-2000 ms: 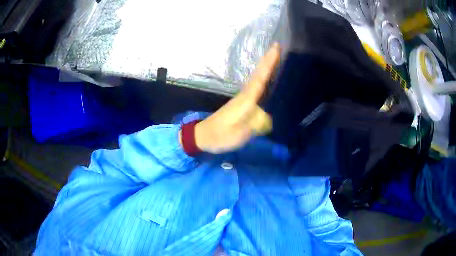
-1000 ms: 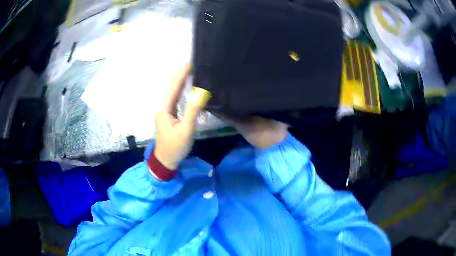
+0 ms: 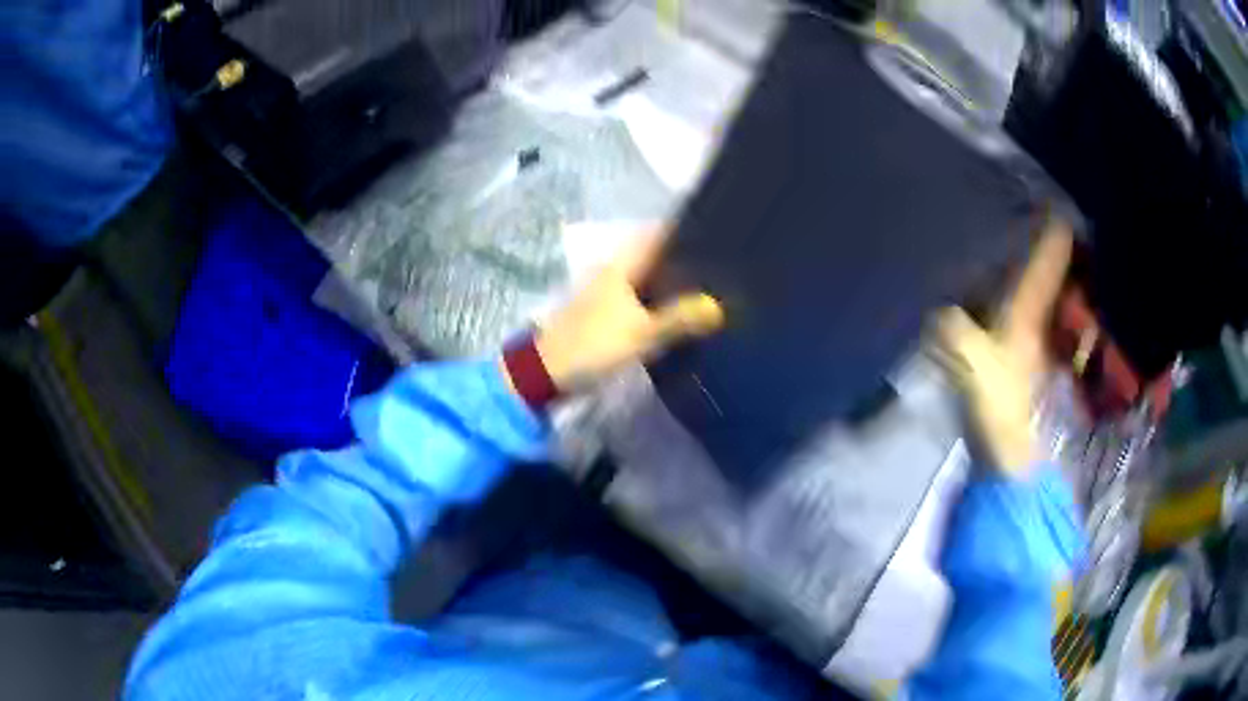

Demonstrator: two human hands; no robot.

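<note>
A black box-shaped unit [image 3: 835,247], likely a projector, is tilted over the bench, its plain dark face towards me; the picture is blurred. My left hand [image 3: 616,322], with a dark red wrist band and a yellow cap on the thumb, holds its left edge. My right hand [image 3: 1006,363] is at its right edge, thumb in front and fingers along the side. The lens side is not visible.
Wrinkled silvery sheeting [image 3: 465,260] covers the bench. More black units stand at back left [image 3: 363,117] and right [image 3: 1136,178]. A blue bin [image 3: 267,329] is below left. A blue sleeve [image 3: 82,123] shows top left. A white roll [image 3: 1150,623] is at lower right.
The view has swung to the left. The black unit has turned askew, and my right hand has moved from its lower edge to its right edge. My left hand stays on the left edge.
</note>
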